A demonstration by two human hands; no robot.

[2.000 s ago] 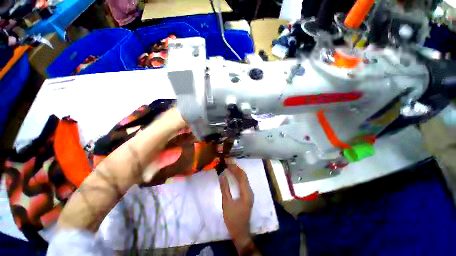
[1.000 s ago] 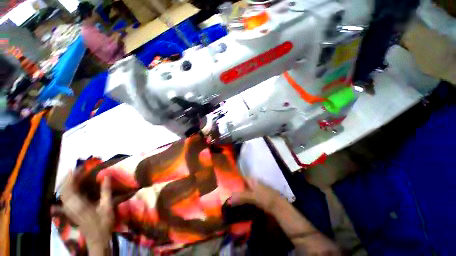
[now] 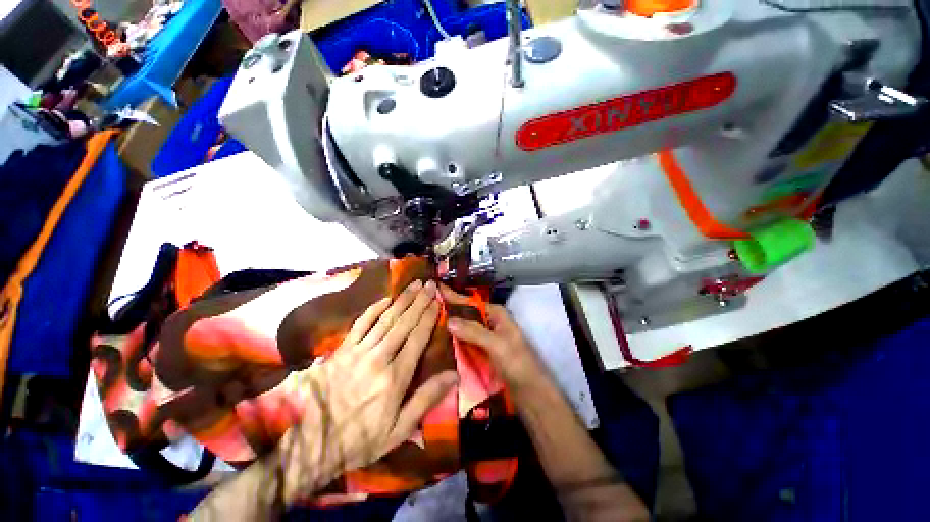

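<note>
The bag body [image 3: 275,326], with an orange, pink and brown wavy print, lies across the white table, its upper right edge under the presser foot and needle [image 3: 420,229] of the sewing machine [image 3: 428,133]. My left hand [image 3: 372,377] lies flat on the print, fingers pointing to the needle. My right hand [image 3: 489,336] holds the bag's edge just below the machine's arm, thumb on top. Black webbing [image 3: 487,436] crosses the bag's lower right. A second bag [image 3: 124,382] with an orange band [image 3: 194,273] and black strap lies at the left, partly covered.
Blue bins [image 3: 393,39] with printed pieces stand behind the table [image 3: 219,214]. A green roll [image 3: 775,245] and an orange band [image 3: 691,196] are on the machine's right. Blue cloth [image 3: 795,438] fills the lower right. A person's pink sleeve [image 3: 263,15] shows at the top.
The bag body has been spread out below the needle. My left hand has moved from the bag's left side onto the print near the needle; my right hand has moved up to the edge.
</note>
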